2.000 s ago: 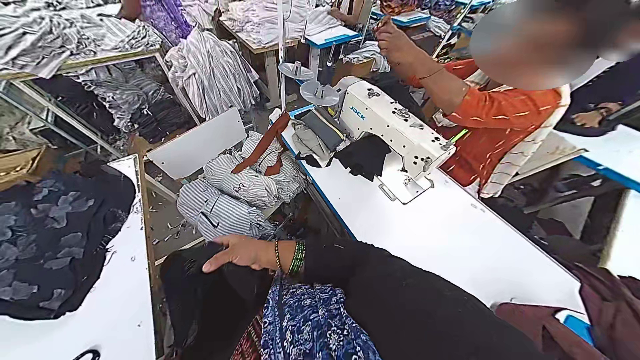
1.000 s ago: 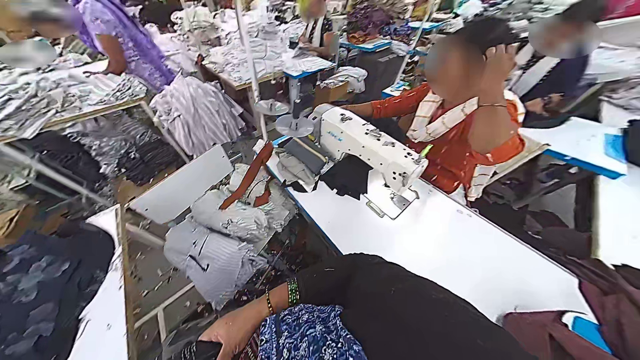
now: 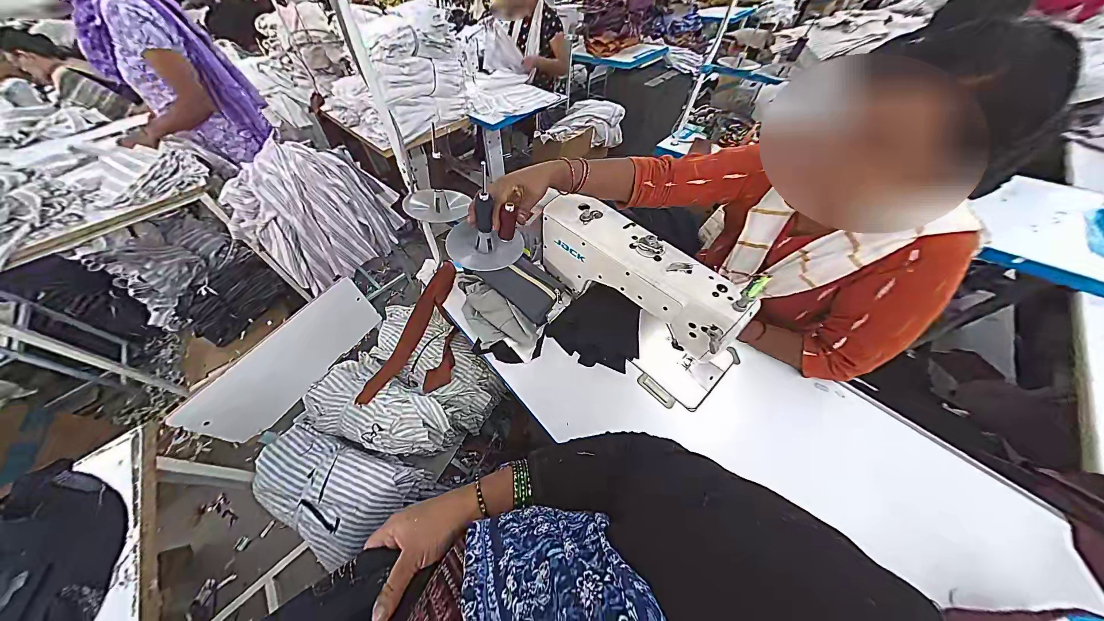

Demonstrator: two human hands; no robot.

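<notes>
My right hand point(image 3: 423, 535), with bangles at the wrist below a black sleeve, reaches left near the bottom and grips black cloth point(image 3: 341, 591); some fingertips are hidden. Blue patterned cloth point(image 3: 552, 565) and dark red cloth lie beside it. My left hand is not in view. Just beyond my right hand are a tied striped fabric bundle point(image 3: 332, 487) and another striped bundle point(image 3: 397, 392) with a rust-coloured strip point(image 3: 410, 336) on it. A white Jack sewing machine point(image 3: 638, 259) stands on the white table point(image 3: 776, 466), with black cloth point(image 3: 599, 328) beside its arm.
Across the table, a person in orange point(image 3: 888, 302) has a hand point(image 3: 522, 190) at the dark and red thread spools on a stand point(image 3: 483, 246). A white board point(image 3: 276, 362) lies tilted at left. Another white table point(image 3: 129, 517) bears dark cloth. Other workers and fabric piles are behind.
The person in orange has moved a hand from beside the head to the thread spools. My right hand, which was over the black cloth two seconds ago, has moved lower onto it.
</notes>
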